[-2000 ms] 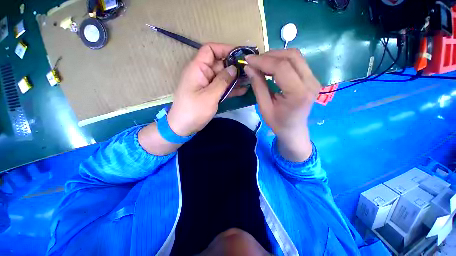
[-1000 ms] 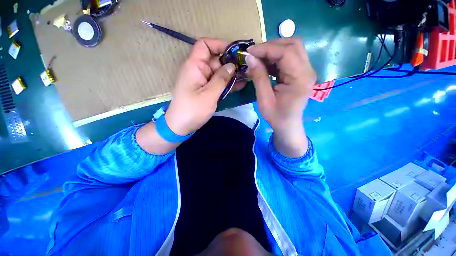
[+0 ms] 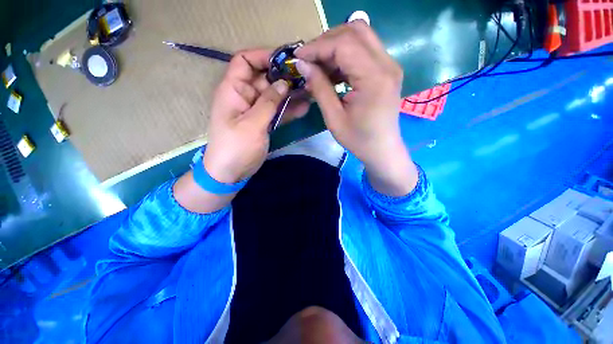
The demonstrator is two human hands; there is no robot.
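My left hand (image 3: pixel 245 111) holds a round black watch case (image 3: pixel 277 59) above the near edge of the mat, its open side showing. A thin dark disc (image 3: pixel 279 114), seen edge-on, hangs below the case beside my left thumb. My right hand (image 3: pixel 356 87) has its thumb and index finger at the case's open side, on a small yellow-edged part (image 3: pixel 293 68). Whether the fingertips grip this part or only press it is hard to tell. The fingers hide much of the case's inside.
Dark tweezers (image 3: pixel 198 51) lie on the cardboard mat (image 3: pixel 154 101). An open round unit (image 3: pixel 109 24) and a dark disc with a white centre (image 3: pixel 99 66) lie at its far left. Several small batteries (image 3: pixel 25 146) lie left. A white disc (image 3: pixel 359 17), cables and red trays (image 3: pixel 427 102) are right.
The view has shifted, so the bench items sit differently in the picture. The yellow-edged part shows at the case opening, under my right fingertips. Both hands stay at the case.
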